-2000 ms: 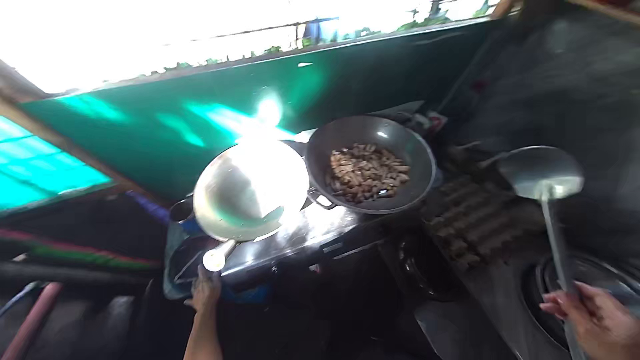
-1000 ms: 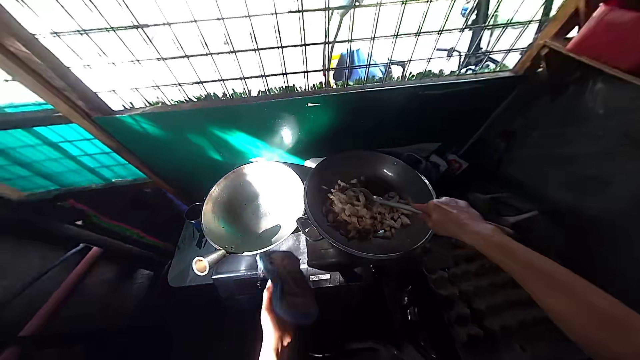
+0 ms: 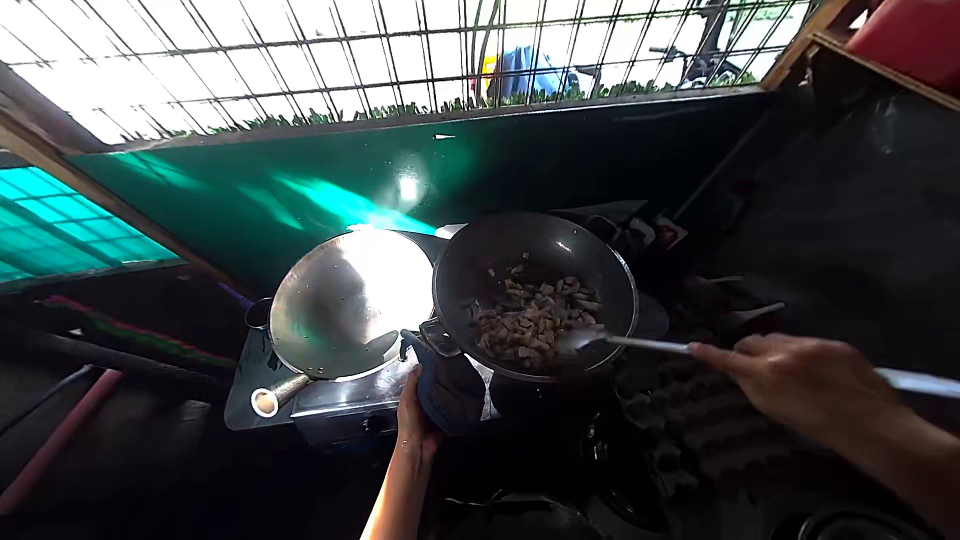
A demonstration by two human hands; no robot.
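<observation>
My right hand (image 3: pixel 787 375) grips the long handle of a metal wok spatula (image 3: pixel 645 344), its head down among small browned chopped pieces of food (image 3: pixel 532 319) in a dark wok (image 3: pixel 480 259). By the wok's near left loop handle (image 3: pixel 439 337), my left hand (image 3: pixel 420 420) holds a dark blue cloth (image 3: pixel 450 394); whether the cloth wraps the handle is hard to tell. A lighter metal wok (image 3: pixel 315 300) with a stub handle (image 3: pixel 277 396) sits directly to the left, with nothing in it but glare and shadow.
Both woks stand on a metal gas stove (image 3: pixel 352 401) against a green wall panel (image 3: pixel 480 169) below a wire grille. Egg trays (image 3: pixel 675 435) lie in shadow at the right. A round dark rim (image 3: pixel 847 525) shows at the lower right, and a pink pole (image 3: pixel 60 439) at the left.
My right hand has brought the utensil from the far right into the food in the dark wok. My left hand has left the light wok's handle and now holds the blue cloth by the dark wok.
</observation>
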